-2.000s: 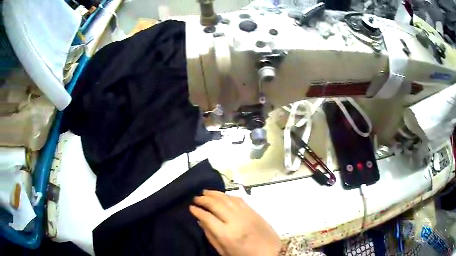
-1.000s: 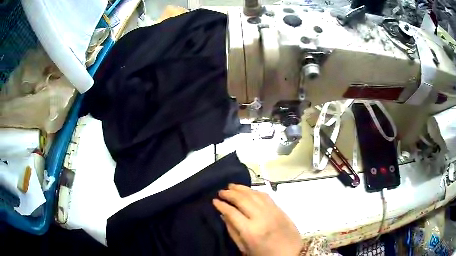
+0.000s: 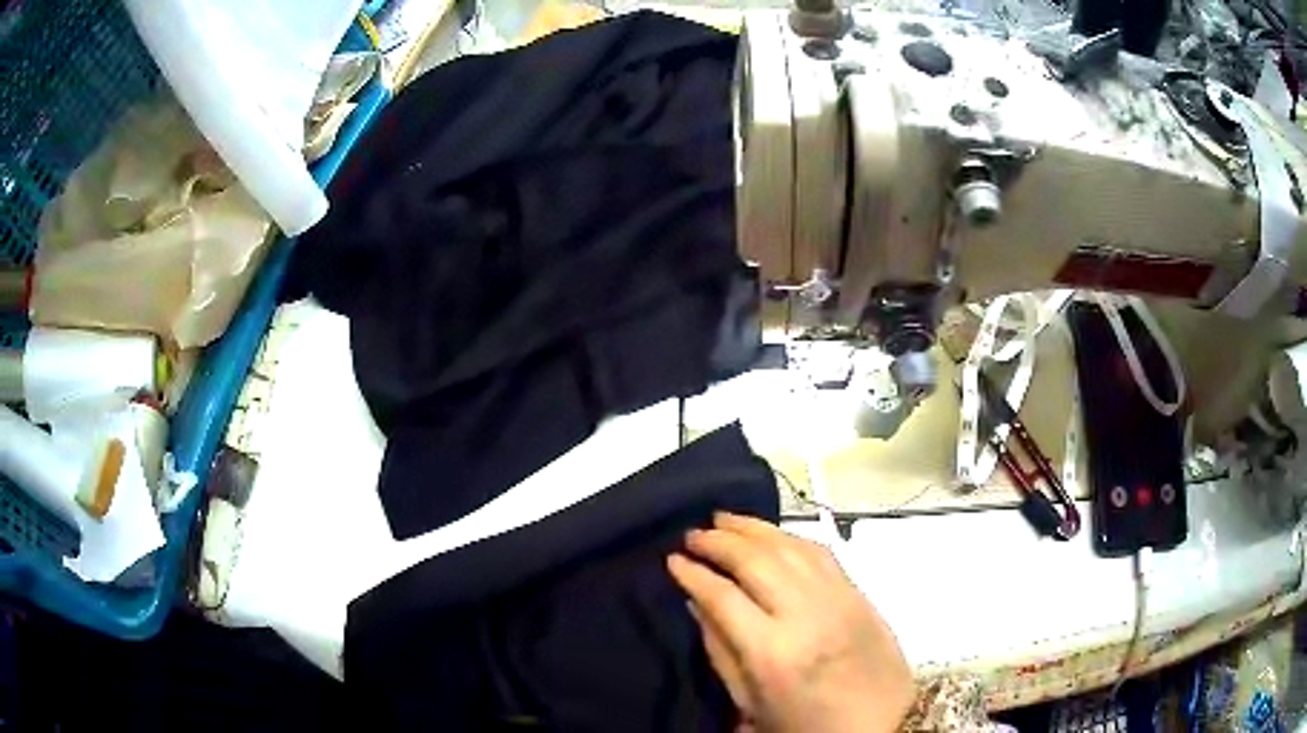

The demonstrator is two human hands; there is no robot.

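A black garment panel (image 3: 545, 258) lies left of the needle, its right edge reaching the needle area. A second black panel (image 3: 573, 602) lies nearer me and hangs over the table's front edge. My right hand (image 3: 803, 623) rests flat on this panel's right end, fingers slightly apart and pointing left; I cannot tell if it pinches the cloth. My left hand is not in view. The off-white sewing machine (image 3: 889, 186) stands at right, its presser foot area (image 3: 831, 365) beside the far panel's edge.
A blue basket (image 3: 230, 444) at left holds tan sheer cloth (image 3: 144, 229), tubes and a white roll (image 3: 237, 115). Right of the needle lie white tape loops (image 3: 975, 430), dark-and-red snips (image 3: 1025, 465) and a black device (image 3: 1128, 430) with red lights and a cable.
The whole view has shifted, so everything sits further right in the picture and more of the basket shows. My right hand stays on the near panel, which looks little changed.
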